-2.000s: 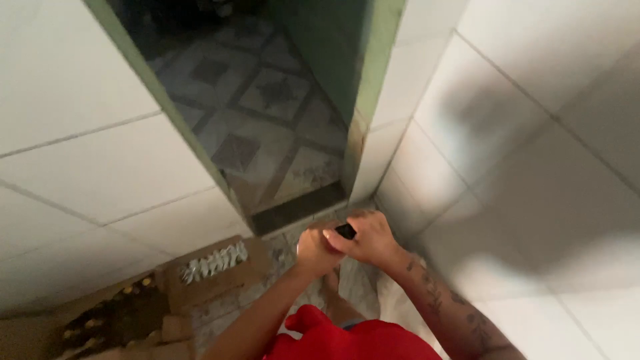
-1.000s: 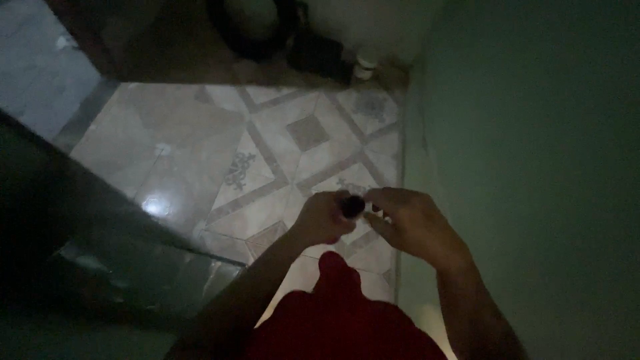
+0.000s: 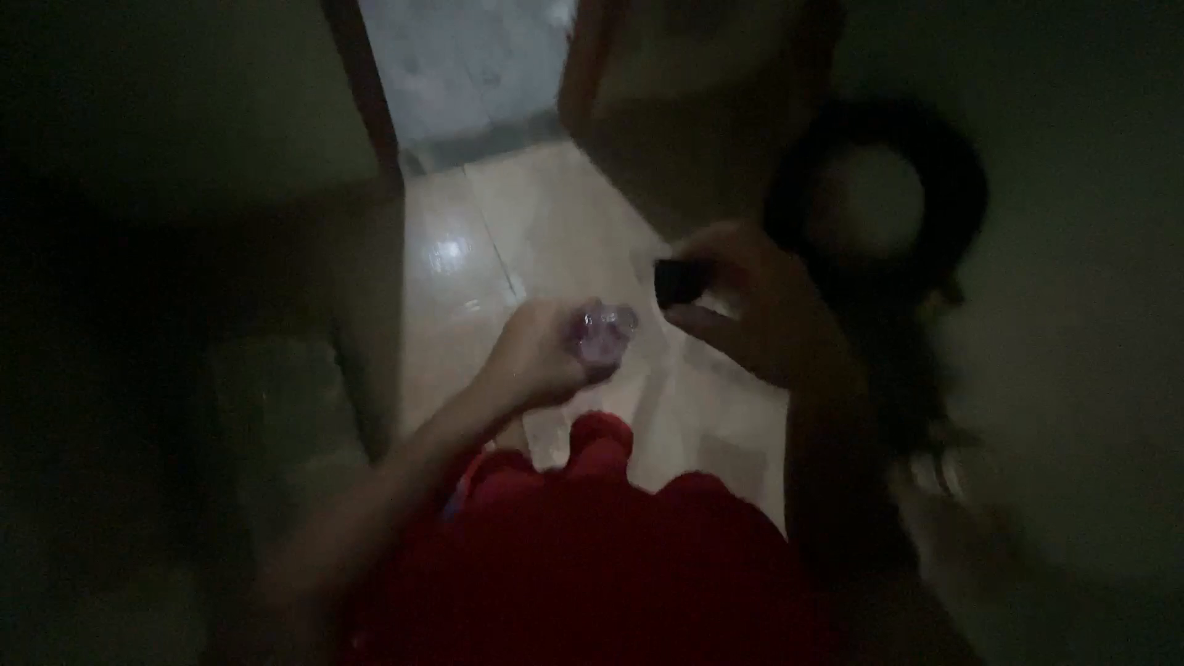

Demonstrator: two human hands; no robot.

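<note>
My left hand (image 3: 546,356) is closed around a small clear container, perhaps a bottle (image 3: 603,333), whose glossy top faces up at the middle of the view. To its right and slightly higher, my right hand (image 3: 754,296) holds a small black cap (image 3: 678,282) between thumb and fingers. Cap and container are apart, with the tiled floor showing between them. The picture is dim and blurred, so the container's lower part and contents cannot be made out.
A black ring-shaped thing, perhaps a tire (image 3: 962,185), is at the right by the wall. Pale floor tiles (image 3: 555,203) run up to a doorway threshold (image 3: 481,141) at the top. Dark walls or panels flank both sides.
The view has moved from a tiled doorway into a darker passage. My hands were together two seconds ago; now they are apart, with the black cap separate from the clear container.
</note>
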